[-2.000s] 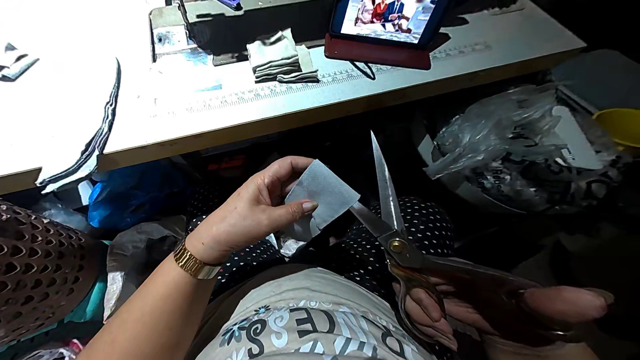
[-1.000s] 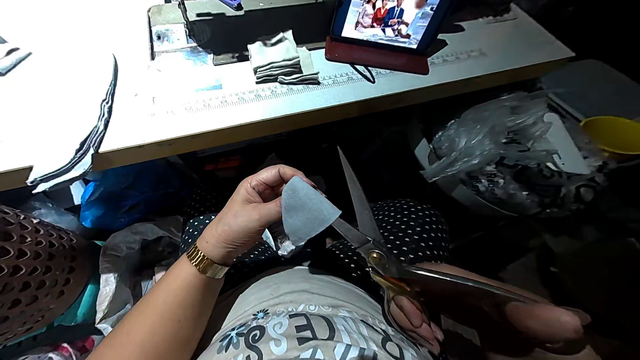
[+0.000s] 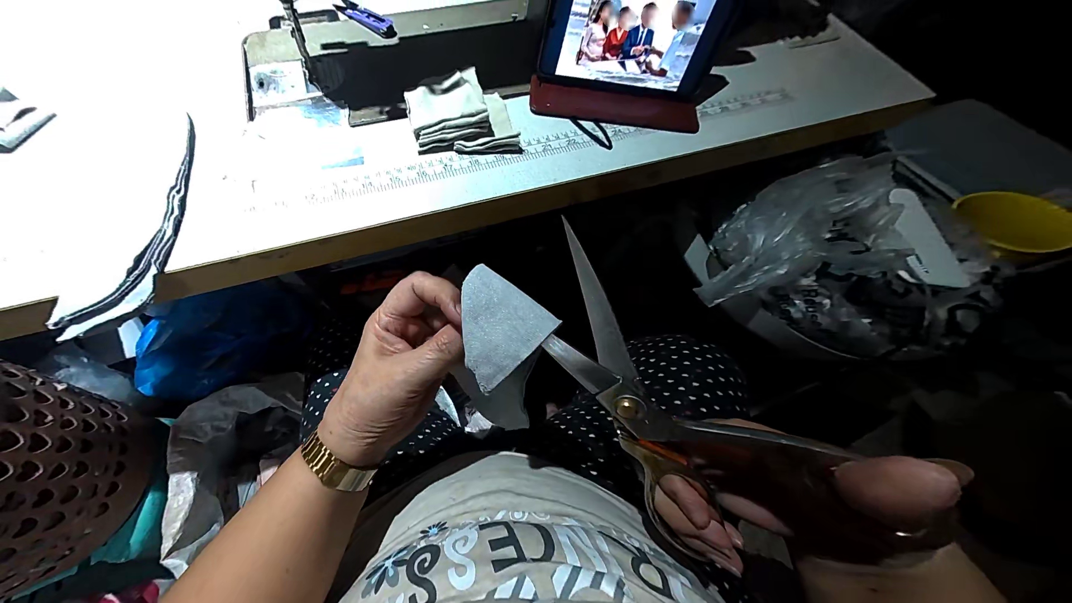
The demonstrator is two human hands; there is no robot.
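Note:
My left hand (image 3: 402,360), with a gold-coloured band at the wrist, pinches a small light grey fabric piece (image 3: 504,331) with one rounded edge. More pale fabric hangs below it over my lap. My right hand (image 3: 787,502) grips large metal fabric shears (image 3: 630,408) by their handles. Their blades are spread apart; the upper one points up and away, while the lower one reaches to the fabric's right corner, its tip hidden behind it. On the sewing table (image 3: 402,218) lies a stack of folded grey-green fabric pieces (image 3: 452,117).
Part of a sewing machine (image 3: 385,71) and a purple cutter (image 3: 366,18) are at the back. A tablet (image 3: 632,42) leans on a red stand. Dark-edged fabric (image 3: 159,251) overhangs the table's left front. Below are a perforated brown basket (image 3: 67,452), blue bag (image 3: 209,343), clear plastic (image 3: 804,226) and yellow container (image 3: 1017,222).
The grey piece has turned in my left hand, and a rounded edge now shows where a squarer outline faced up two seconds ago. The shears stay spread in my right hand.

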